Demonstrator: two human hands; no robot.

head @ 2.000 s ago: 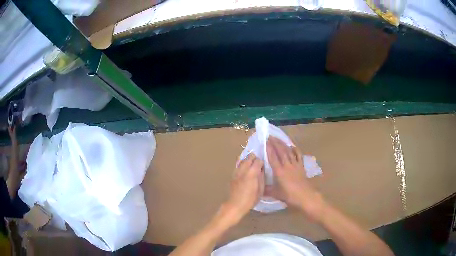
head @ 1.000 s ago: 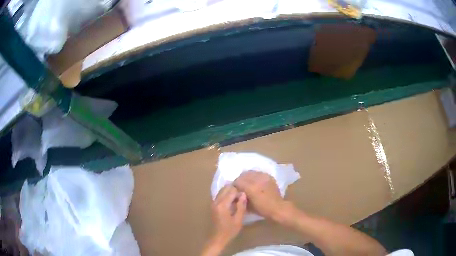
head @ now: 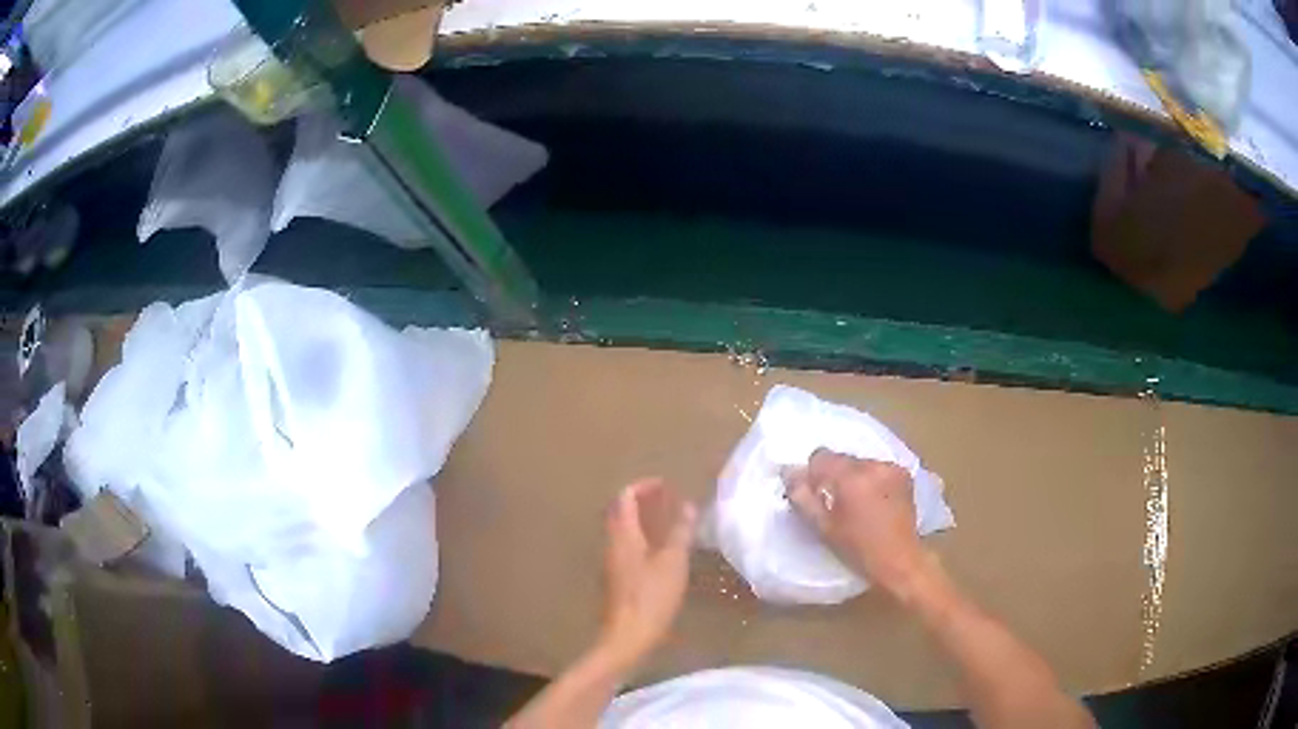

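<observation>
A round white wrapped product (head: 783,548) lies on the brown cardboard sheet (head: 570,427), right of the middle, with a loose corner sticking out at its right. My right hand (head: 858,516) is on top of it, fingers curled in at its centre; the fingertips seem to pinch the white material. My left hand (head: 648,563) is just left of it, raised, with fingers apart and nothing in it. A large pile of white bags or wrapped products (head: 320,442) lies to the left.
A green post (head: 441,200) rises behind the pile, with white bags (head: 356,171) near it. A white-topped shelf (head: 641,17) runs along the back. A brown carton (head: 1174,221) is on the dark lower shelf at right. Open cardboard (head: 185,641) stands at lower left.
My hands worked together on the white bundle before; now my left hand has come off it to the left. My right hand stays on its top. The camera view has shifted.
</observation>
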